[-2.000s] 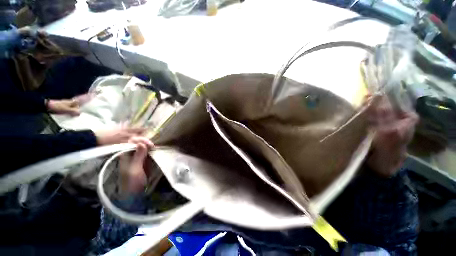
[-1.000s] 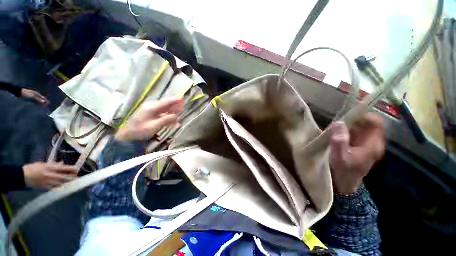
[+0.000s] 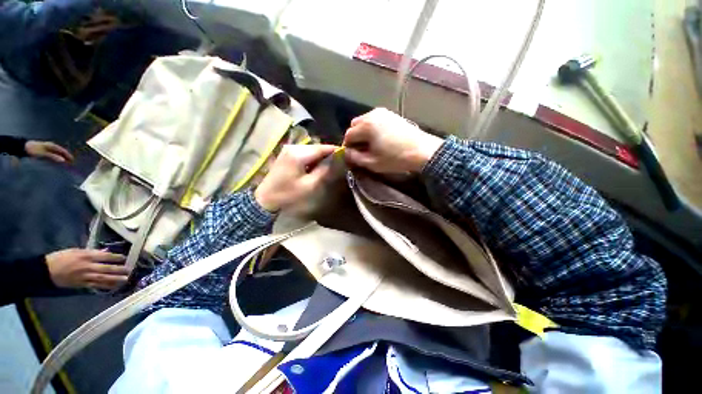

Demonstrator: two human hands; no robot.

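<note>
A beige tote bag [image 3: 431, 296] lies open on my lap, its mouth facing up, with the brown lining and a long inner zipper edge showing. My left hand [image 3: 296, 175] and my right hand [image 3: 389, 142] meet at the far top corner of the bag. Their fingertips pinch the small yellow seam end [image 3: 339, 151] between them. Another yellow end [image 3: 533, 318] sticks out at the near right corner. A shiny round fitting [image 3: 332, 264] shows on the near panel. Long beige handles [image 3: 158, 278] loop out to the left and others lie towards the bench.
A stack of beige bags with yellow strips [image 3: 173, 123] is at the left. Another person's hand [image 3: 86, 269] is beside it. The white bench [image 3: 327, 65] has red strips [image 3: 585, 135] along its edge, and a hammer [image 3: 616, 115] lies there at the right.
Both hands, apart from the bag's far corner before, have come together there and now pinch the yellow seam end. The bag mouth has narrowed, and the far handles have shifted.
</note>
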